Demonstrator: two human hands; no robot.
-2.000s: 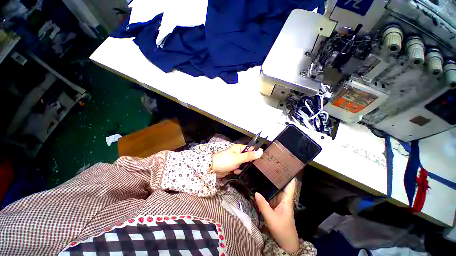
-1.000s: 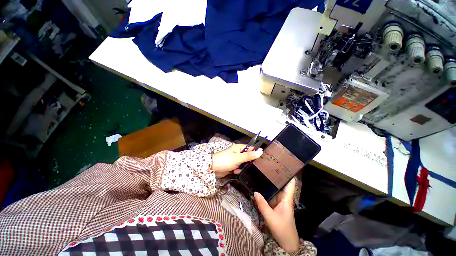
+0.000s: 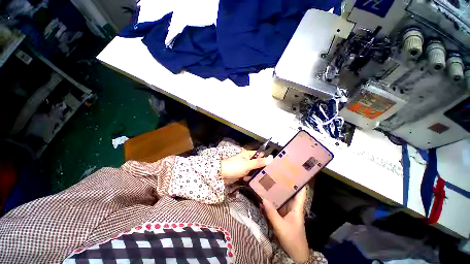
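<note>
A smartphone (image 3: pixel 289 171) with a lit pinkish screen is tilted over my lap at the table's front edge. My right hand (image 3: pixel 291 227) holds its lower end, thumb at the near corner. My left hand (image 3: pixel 242 166) is at its left side, thumb by the edge, with small dark thread snips (image 3: pixel 263 147) between the fingers, blades pointing up. The fingers under the phone are hidden.
The overlock machine (image 3: pixel 308 54) stands on the white table (image 3: pixel 227 111), with tangled trimmings (image 3: pixel 324 117) below its needle area. Navy cloth (image 3: pixel 247 38) and a white panel (image 3: pixel 188 14) lie behind. Blue and red tapes (image 3: pixel 437 201) hang at right. Shelving (image 3: pixel 49 95) is at left.
The phone screen has changed from a partly dark display to a full pinkish one with small dark squares. Both hands keep nearly the same place; the view has shifted slightly.
</note>
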